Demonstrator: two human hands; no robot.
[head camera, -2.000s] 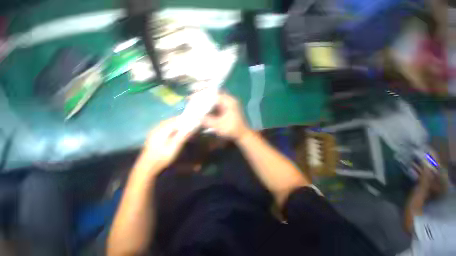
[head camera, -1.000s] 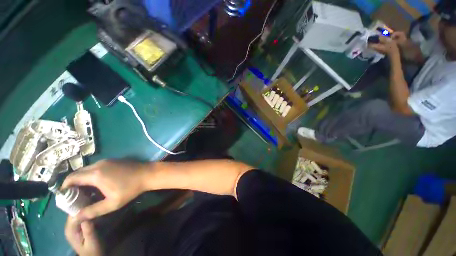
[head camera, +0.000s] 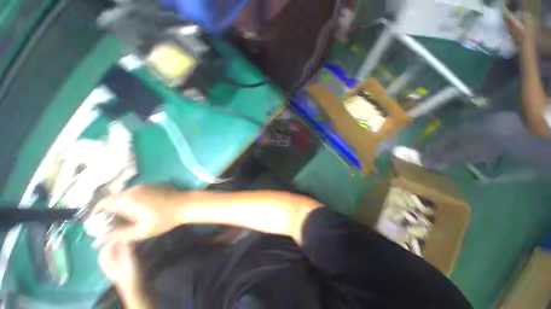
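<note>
The frame is blurred. My right hand (head camera: 142, 211) is closed around a white handheld device (head camera: 98, 224) at the bench's near edge. My left hand (head camera: 118, 256) is just below it, touching or close to the same device; its grip cannot be made out. A dark hanging screwdriver (head camera: 39, 215) reaches in from the left, its tip close to the device. A heap of white shells (head camera: 90, 166) lies beyond my hands. A shell with a green board (head camera: 58, 259) lies at the lower left.
A dark smartphone (head camera: 128, 90) with a white cable (head camera: 180, 142) lies beyond the heap. A soldering station with a yellow sponge (head camera: 171, 64) stands behind. Cartons of white pieces (head camera: 462, 211) stand on the floor at right. A seated person's arm (head camera: 531, 78) shows at the upper right.
The view has shifted, so the bench items sit further right in it. Both hands remain around the device, and the screwdriver tip now appears nearer to it.
</note>
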